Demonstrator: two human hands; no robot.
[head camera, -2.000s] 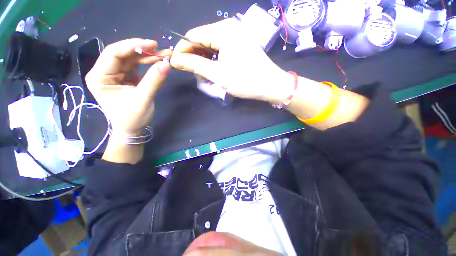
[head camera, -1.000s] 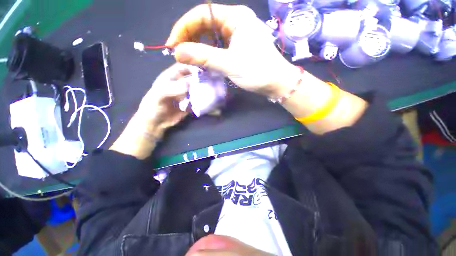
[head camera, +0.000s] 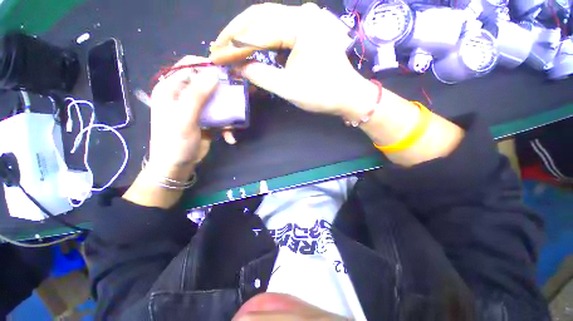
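My left hand holds a lavender housing with its fingers and thumb around the left and lower sides. Red lead wires run from the top of the housing over my left fingers. My right hand is just above and right of the housing, its thumb and index fingertips close together at the housing's top edge by the wires. A slim tool or small part between the right fingers is too blurred to tell.
A pile of lavender housings with red wires lies at the upper right. At left are a black cylinder, a phone, a white cable and a white box. The green bench edge runs in front of me.
Since one second ago, my left hand has moved up and left and turned the housing; the red wires now lie across its fingers. My right hand stays near the same place, its fingertips lower.
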